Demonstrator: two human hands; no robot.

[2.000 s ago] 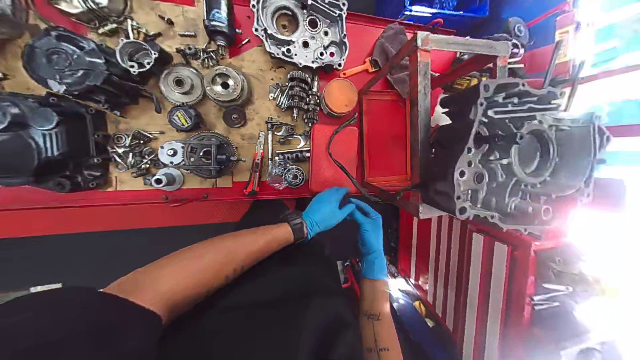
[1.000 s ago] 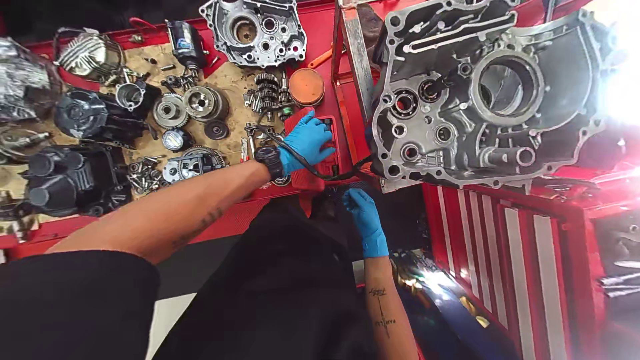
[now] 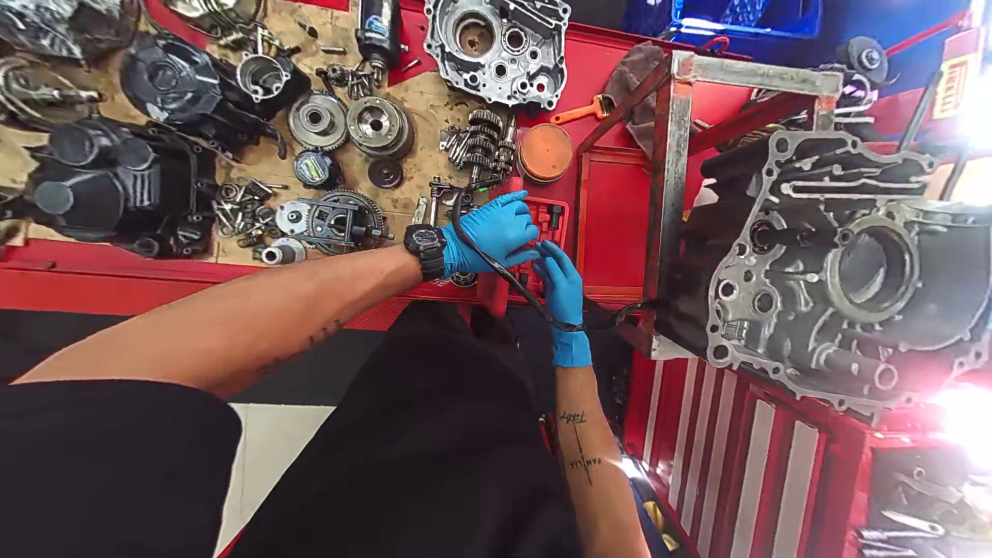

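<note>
My left hand (image 3: 492, 235), in a blue glove with a watch at the wrist, lies over the left part of an open red plastic case (image 3: 564, 208). Dark sockets (image 3: 555, 215) show inside it. My right hand (image 3: 563, 287), also gloved, reaches to the case's near right side, its fingertips close to my left fingers. The undersides of both hands are hidden, so whether they grip anything cannot be seen. A black cable (image 3: 518, 288) crosses over my left hand and runs past my right wrist to the metal frame.
A metal frame (image 3: 668, 194) stands at right beside a large engine crankcase (image 3: 837, 271). Gear shafts (image 3: 484, 139), an orange-topped round container (image 3: 545, 152) and an orange-handled tool (image 3: 580, 112) lie beyond my hands. Clutch parts (image 3: 377, 126) and black engine covers (image 3: 124, 186) spread across the left of the red bench.
The red case, shut two seconds ago, now stands open with sockets showing. My right hand has moved up to it beside my left hand. The view has shifted.
</note>
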